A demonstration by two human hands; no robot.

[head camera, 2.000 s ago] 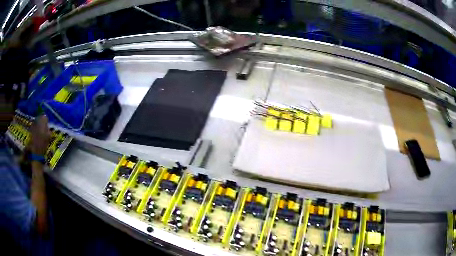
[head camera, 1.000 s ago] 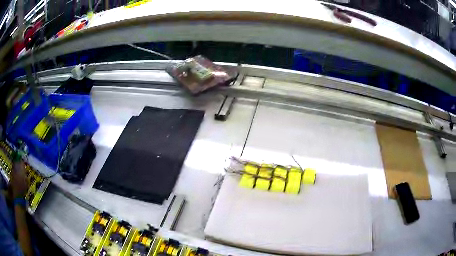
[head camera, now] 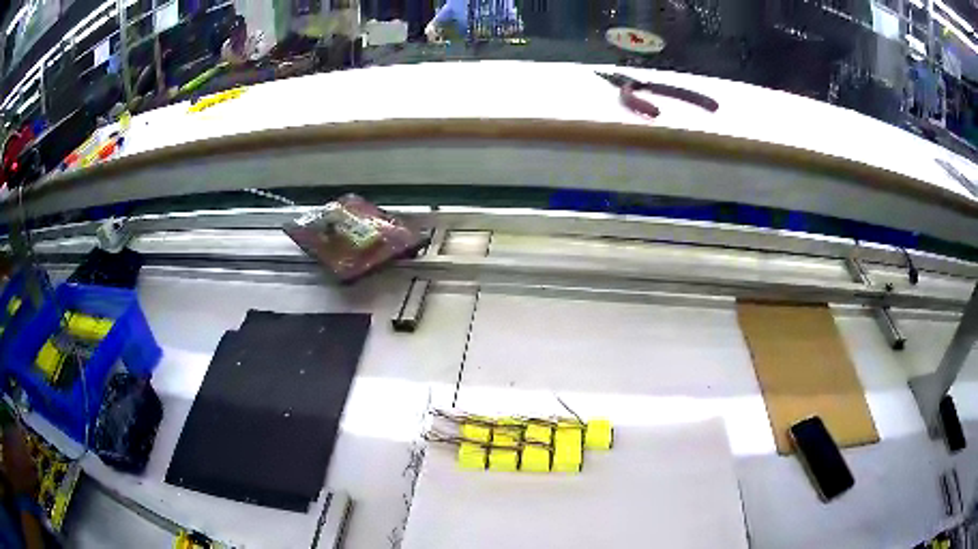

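Note:
Neither of my hands is in view. Several yellow taped blocks (head camera: 522,446) lie in two touching rows near the top of the white foam pad (head camera: 643,504), in front of me. Their thin dark lead wires trail to the left, and one wire sticks up at the right. A single yellow block lies at the right end of the group. The circuit boards are almost wholly below the picture; only bits of yellow-edged boards (head camera: 198,539) show at the bottom edge.
Black mat (head camera: 273,407) and blue bin (head camera: 86,349) with yellow parts stand left; brown cardboard (head camera: 804,370) and a black phone (head camera: 821,458) lie right. A reddish plastic bag (head camera: 354,238) rests on the rail; pliers (head camera: 654,94) lie on the upper shelf. Another person's arm shows at far left.
The view has tilted upward, so the row of boards has dropped out below and the upper shelf with the pliers has come in. The yellow blocks keep their arrangement.

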